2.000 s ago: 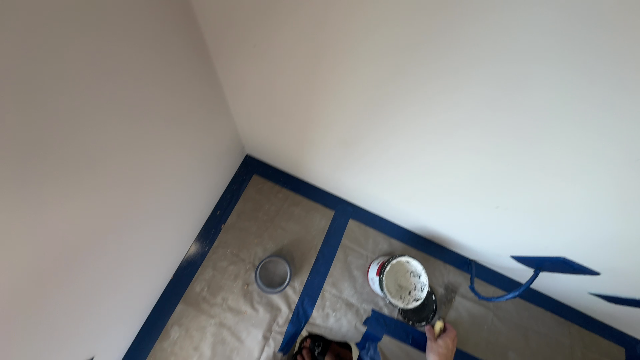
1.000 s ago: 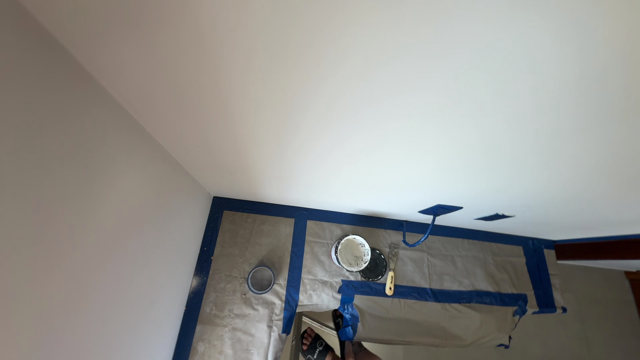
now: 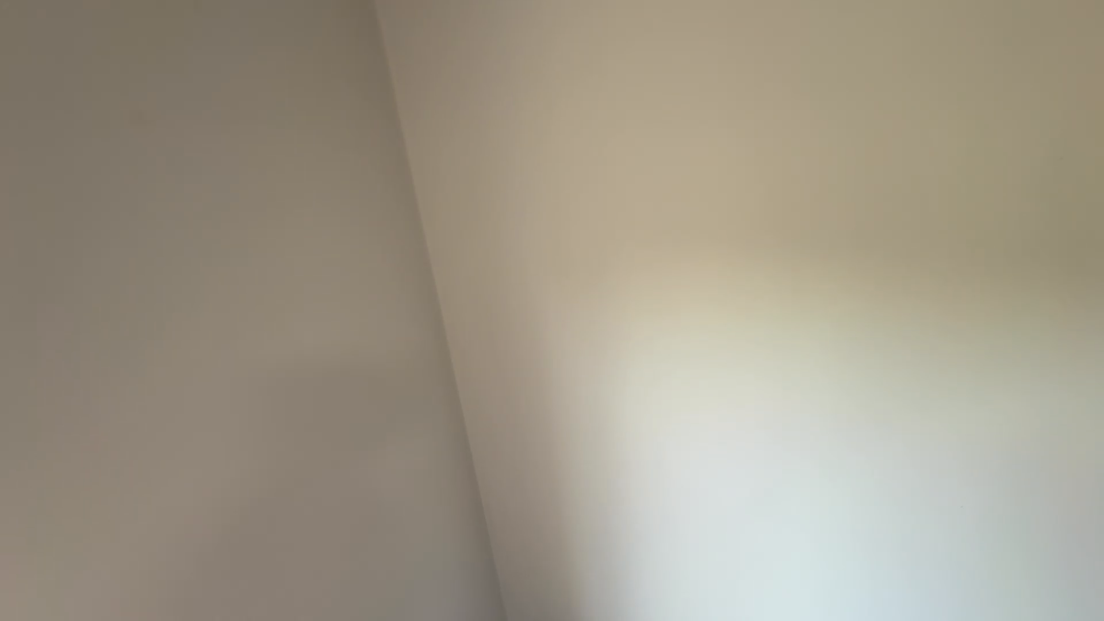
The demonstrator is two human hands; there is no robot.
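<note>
Neither my left hand nor my right hand shows in the head view, so what they hold or touch is hidden. Two plain walls fill the picture. The left wall (image 3: 216, 302) is in shade and looks grey-brown. Brighter light falls on the lower part of the right wall (image 3: 793, 483), while its upper part is dimmer and beige.
The walls meet at a corner (image 3: 442, 319), a line that slants from the top, left of the middle, down to the bottom edge. Soft shadows lie on both sides of it.
The view has swung up to the walls, so the floor, paint container and blue tape are out of sight. A hand was at a yellowish handle two seconds ago; one second ago the handle lay free.
</note>
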